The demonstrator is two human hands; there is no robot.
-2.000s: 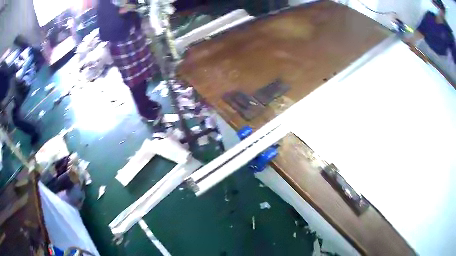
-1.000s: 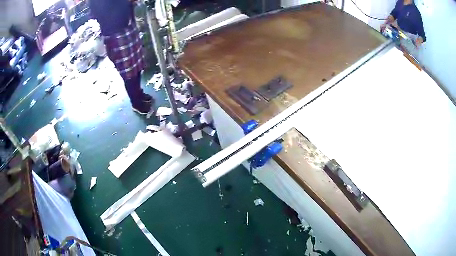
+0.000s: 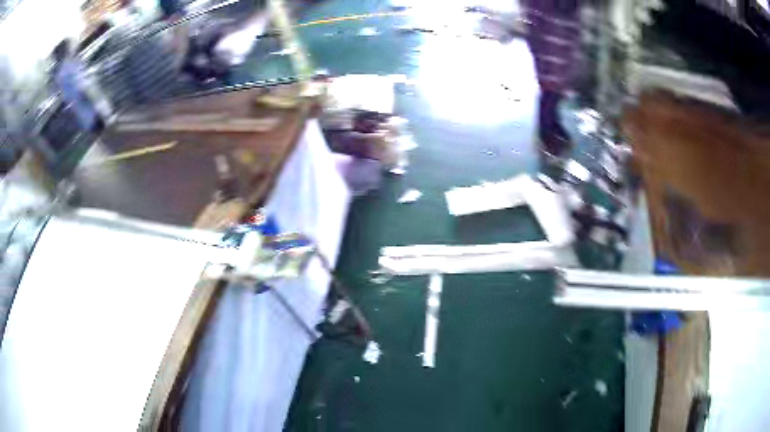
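No hand of mine is in view. The picture is blurred. White fabric lay [image 3: 93, 337] covers the left table. A pale end-cutter track [image 3: 148, 226] lies across its far end. An end-cutter head [image 3: 274, 253], blue and white with a dark cable hanging down, sits at that rail's right end. On the right, another end-cutter track [image 3: 667, 291] juts out over the aisle from its table, with a blue rail clamp [image 3: 657, 322] under it. White cloth [image 3: 743, 371] shows at the lower right edge.
Folded white fabric strips [image 3: 473, 257] and scraps lie on the green floor [image 3: 498, 337] between the tables. A person [image 3: 553, 67] stands in the far aisle. White sheeting [image 3: 253, 337] skirts the left table. Bundled material [image 3: 367, 126] is at its far corner. A yellow strip [image 3: 142, 153] lies on its brown top.
The view has swung left. The right table and its track have moved to the right edge, and the left table with its white cloth and cutter head has come into view.
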